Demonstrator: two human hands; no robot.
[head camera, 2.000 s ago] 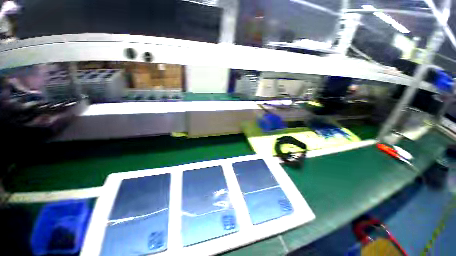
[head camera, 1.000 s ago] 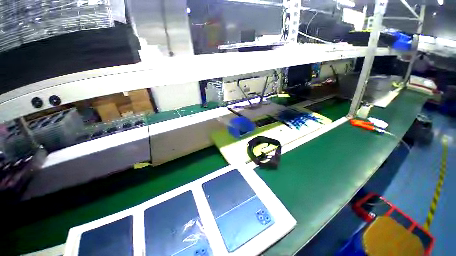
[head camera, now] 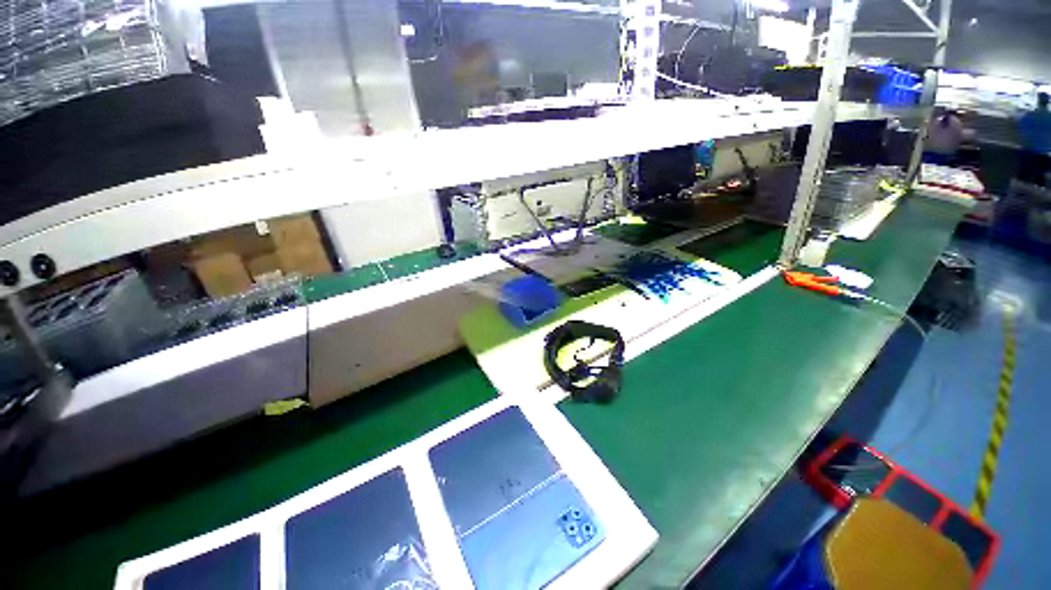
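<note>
No hand is in the picture. Nearest in front of me, a white foam tray (head camera: 599, 490) lies on the green bench, cut off by the lower edge. It holds three blue tablets, back side up, in separate recesses. The right tablet (head camera: 490, 478) shows most fully, with its camera bump (head camera: 579, 527) at the lower right corner and a bright line across its back. The middle tablet (head camera: 352, 536) has wrinkled glare from clear film. The left tablet (head camera: 213, 570) shows only its upper part.
A black looped strap (head camera: 584, 360) lies at the edge of the yellow-green board (head camera: 496, 346), with a blue bin (head camera: 530, 300) and blue slender items (head camera: 668, 279). An orange-red tool (head camera: 813, 280) lies farther right. A stool (head camera: 899, 547) stands below the bench. Distant people (head camera: 947, 133) show upper right.
The view has turned to the right. The tray has shifted down and left in the picture, and the blue parts bin at the left has gone out of view. No hand has appeared.
</note>
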